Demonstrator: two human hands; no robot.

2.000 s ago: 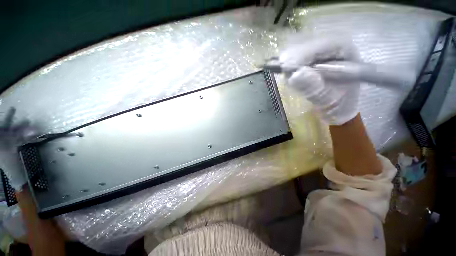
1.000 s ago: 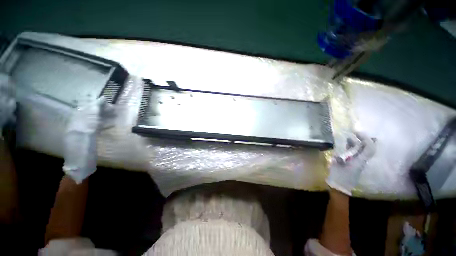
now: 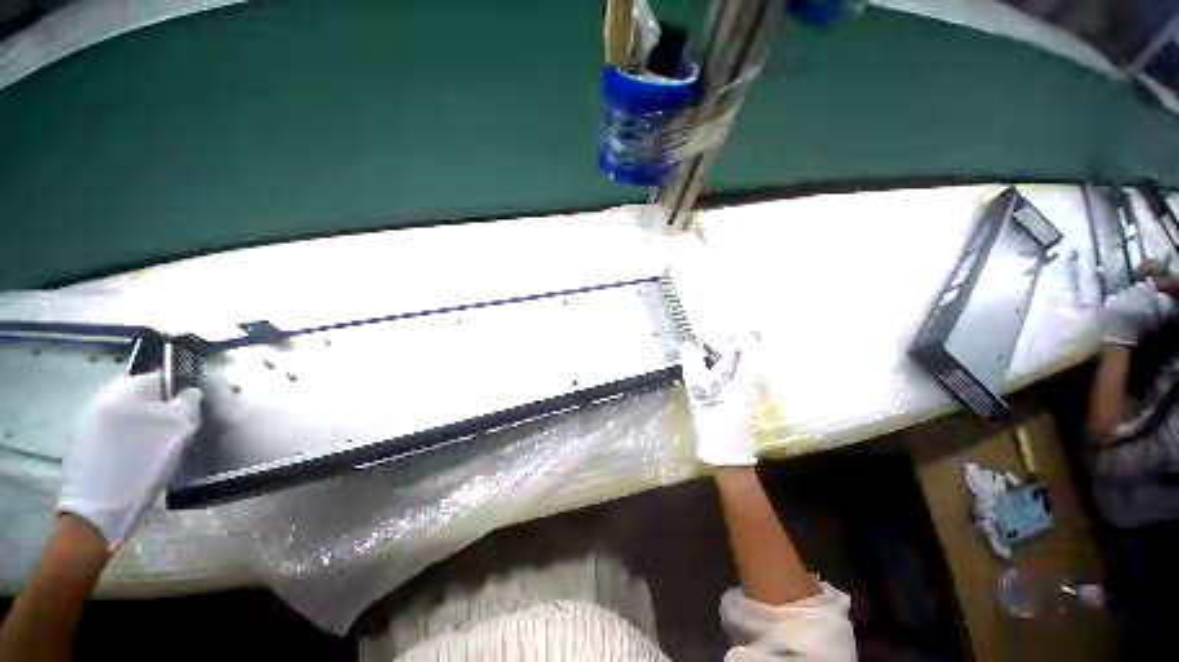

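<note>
A long shallow metal chassis (image 3: 453, 375), silver inside with black edges, lies open side up on the padding in front of me. My left hand (image 3: 127, 446), in a white glove, holds its left end beside the perforated part. My right hand (image 3: 724, 404), also gloved, has its fingers at the chassis's right end. A small greyish thing shows between the right fingers, too blurred to name. The fingers hide parts of both chassis ends.
Another chassis (image 3: 65, 388) lies at the left, against the middle one's end. A third chassis (image 3: 980, 304) lies tilted at the right. A blue cup (image 3: 636, 129) hangs on a post above the green conveyor (image 3: 388, 142). Another person's gloved hand (image 3: 1133, 314) is at far right, near a brown side table (image 3: 957, 556).
My left hand has moved from the left neighbouring chassis to the middle chassis's left end. My right hand is now at its right end. The view has shifted, showing more conveyor and the person at right.
</note>
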